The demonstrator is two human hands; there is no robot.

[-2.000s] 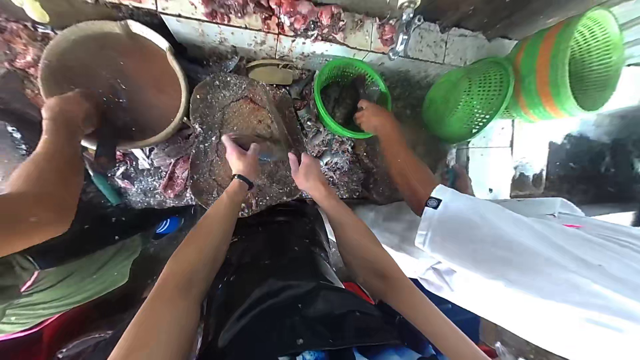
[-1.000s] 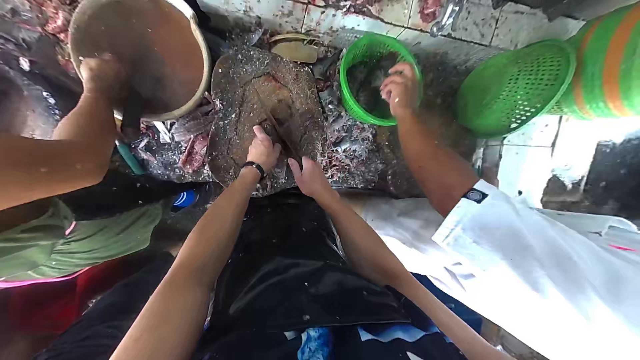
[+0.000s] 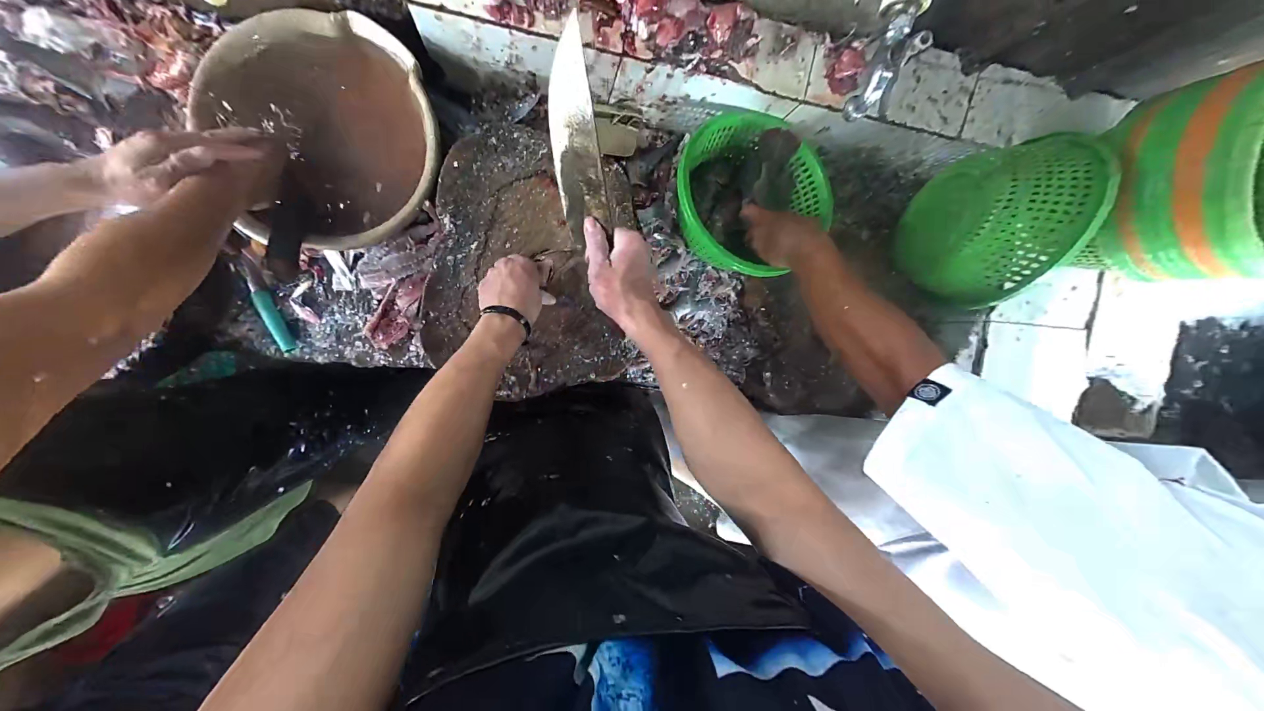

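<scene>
My right hand (image 3: 622,272) grips the handle of a large broad-bladed knife (image 3: 576,123), its blade pointing away from me over the far side of a round wooden chopping block (image 3: 474,212). On the block, left of the knife, rests my left hand (image 3: 513,291), its fingers curled around something small; what it is cannot be made out. A black band circles the left wrist. Fish scraps (image 3: 400,296) lie against the block's left side, and more scraps and scales lie to its right.
At left a co-worker's hands reach over a basin (image 3: 431,188) of murky water. Another co-worker's hand is in a green plastic basket (image 3: 691,222) at right. A second green basket (image 3: 997,217), a striped basket (image 3: 1185,188), a tap (image 3: 889,59) and a teal-handled tool (image 3: 272,318) are also near.
The large knife now stands out clearly, its blade raised away from me in my right hand. My hands have moved apart. A second hand of the left co-worker has come in over the basin.
</scene>
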